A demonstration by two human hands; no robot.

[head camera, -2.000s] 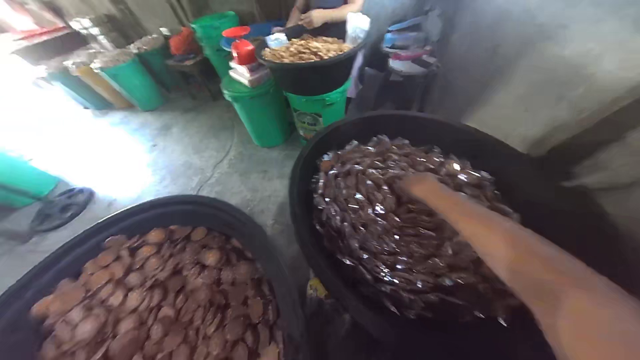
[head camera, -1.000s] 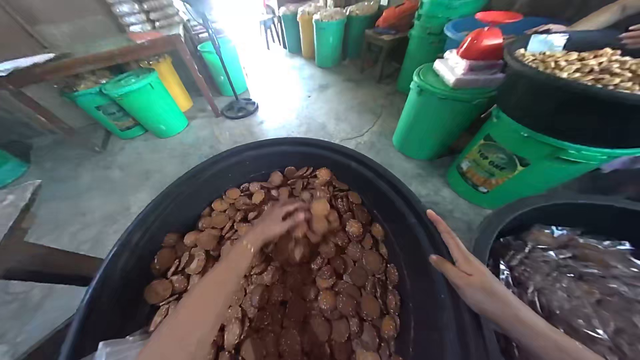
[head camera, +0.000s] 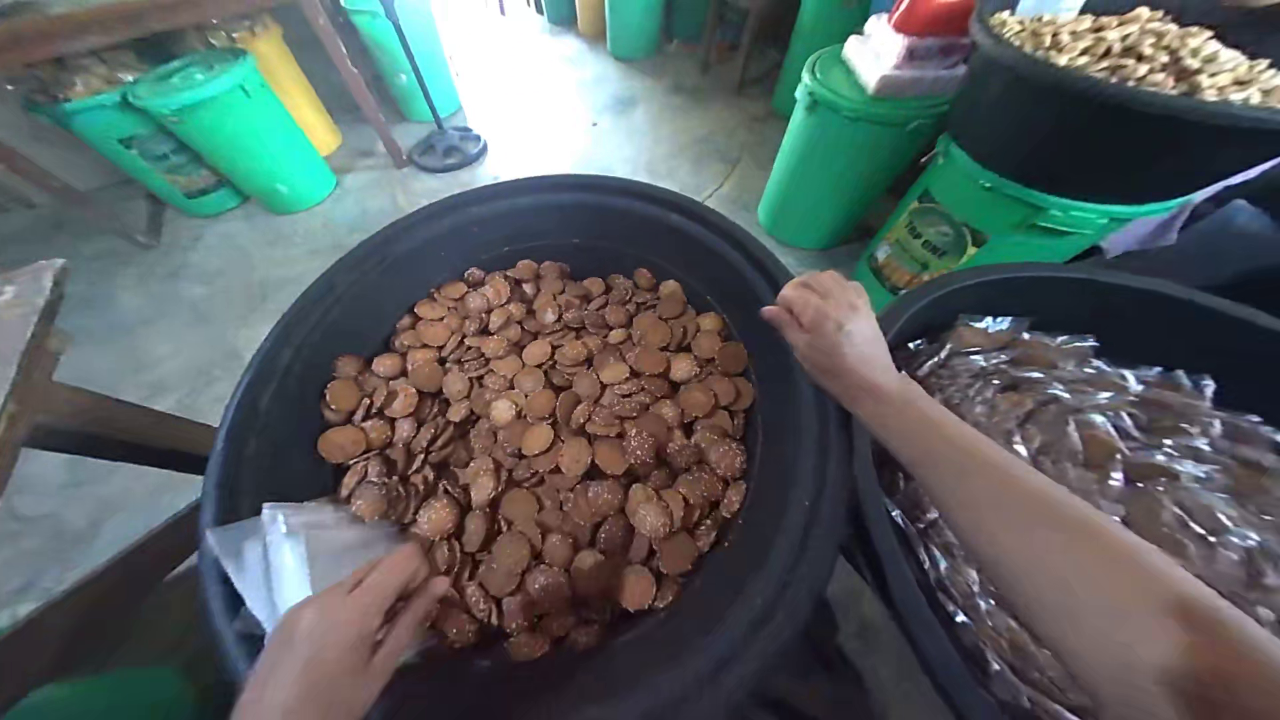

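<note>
A wide black plastic tub point(head camera: 290, 330) holds a heap of round brown biscuits point(head camera: 540, 440), some dotted with pale seeds. At the tub's lower left, my left hand point(head camera: 340, 620) touches or pinches the edge of a stack of clear plastic bags point(head camera: 300, 550); its fingertips are partly hidden, so the grip is unclear. On the tub's right rim lies my right hand point(head camera: 830, 325), fingers curled over the edge. Just right of it, a second black tub point(head camera: 1000, 285) contains many clear sealed packets of brown biscuits point(head camera: 1130, 450), with my right forearm across its near side.
Green lidded buckets point(head camera: 840, 150) stand beyond the tubs, one with packs on top. A black basin point(head camera: 1060, 120) of pale brown pieces is at upper right. A stand with a round base point(head camera: 447, 148) is on the floor. A wooden table edge point(head camera: 30, 320) juts in at left.
My left hand has moved from the middle of the biscuit heap down to the plastic bags. The right hand remains at the tub's rim. Earlier, an arm reached into the packet tub.
</note>
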